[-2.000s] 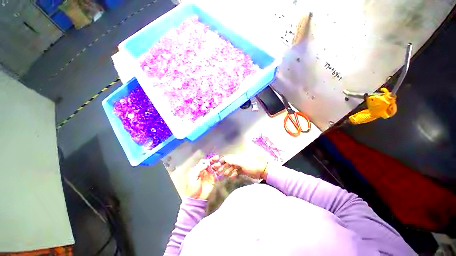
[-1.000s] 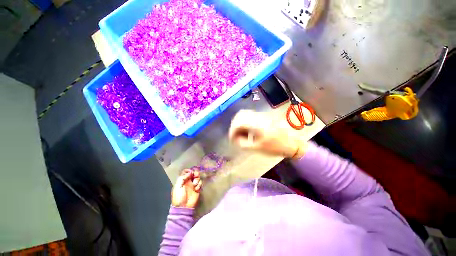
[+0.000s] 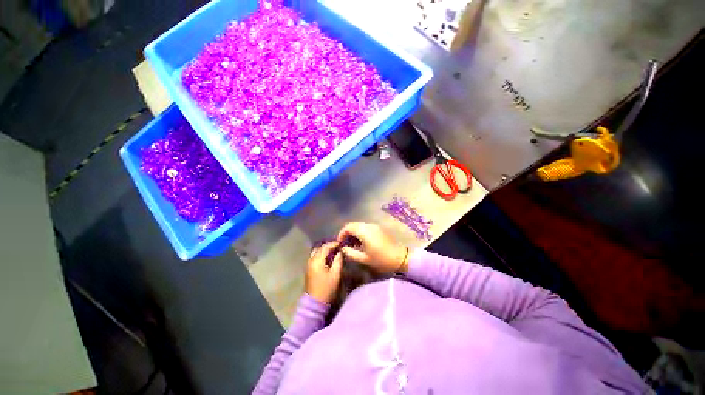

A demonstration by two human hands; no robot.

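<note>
My left hand (image 3: 323,276) and my right hand (image 3: 370,248) are close together over the near end of the pale bench (image 3: 267,266). Small dark purple parts (image 3: 349,241) show between the fingertips of both hands; their exact shape is too small to tell. A little pile of thin purple runners (image 3: 407,217) lies on the bench to the right of my hands. The large blue bin (image 3: 421,77) holds a heap of bright pink-purple moulded parts. It sits partly over a smaller blue bin (image 3: 185,248) with darker purple contents.
Scissors with red-orange handles (image 3: 451,180) and a black phone (image 3: 410,145) lie on the bench beside the large bin. A yellow air gun (image 3: 581,156) hangs at the metal table's edge (image 3: 541,173) on the right. A red surface (image 3: 603,262) is below it.
My right hand has come back from over the bench to meet my left hand, which has moved slightly right and up. The runner pile, hidden by the right hand a second ago, shows again.
</note>
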